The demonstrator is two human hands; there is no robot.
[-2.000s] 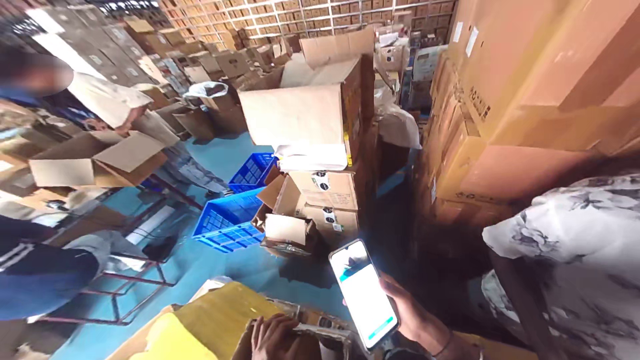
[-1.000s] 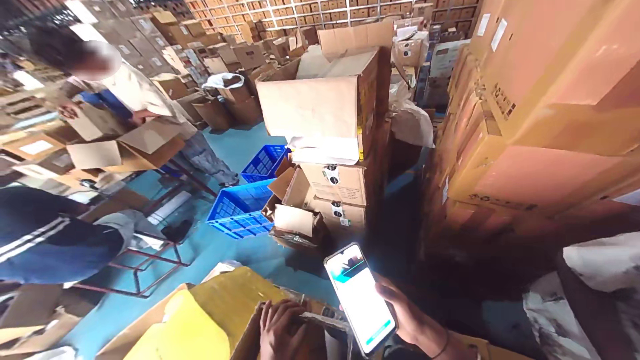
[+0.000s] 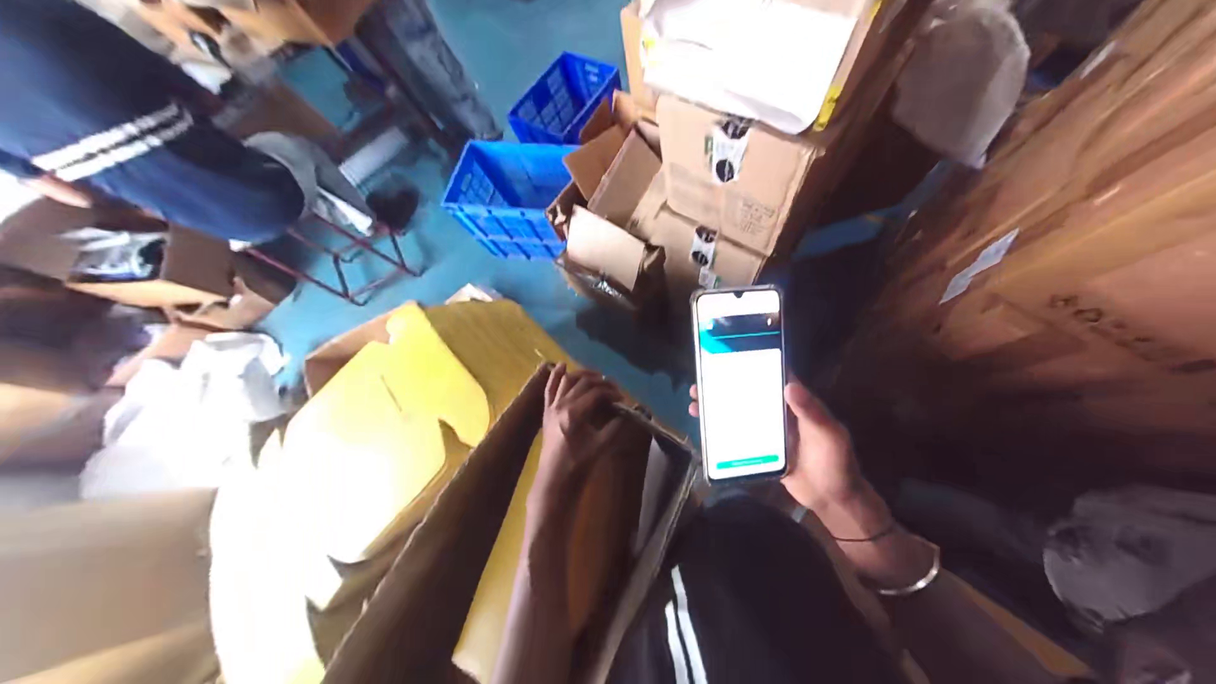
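Observation:
My right hand holds a smartphone upright, its lit screen facing me. To the left of it, my left hand rests on the top edge of an open cardboard box, fingers bent over the rim; whether it grips the edge is hard to tell. Inside that box stand yellow and brown flat pieces and something white, partly hidden by my forearm. A yellow folded cardboard or paper piece lies directly left of the box.
Two blue plastic crates stand on the floor ahead, beside an open carton and stacked cartons. Large cartons rise at the right. A person in a dark striped garment is at the upper left, near a metal-legged stool.
The view has tilted downward. The phone remains in my right hand, and my left hand stays at the box's edge.

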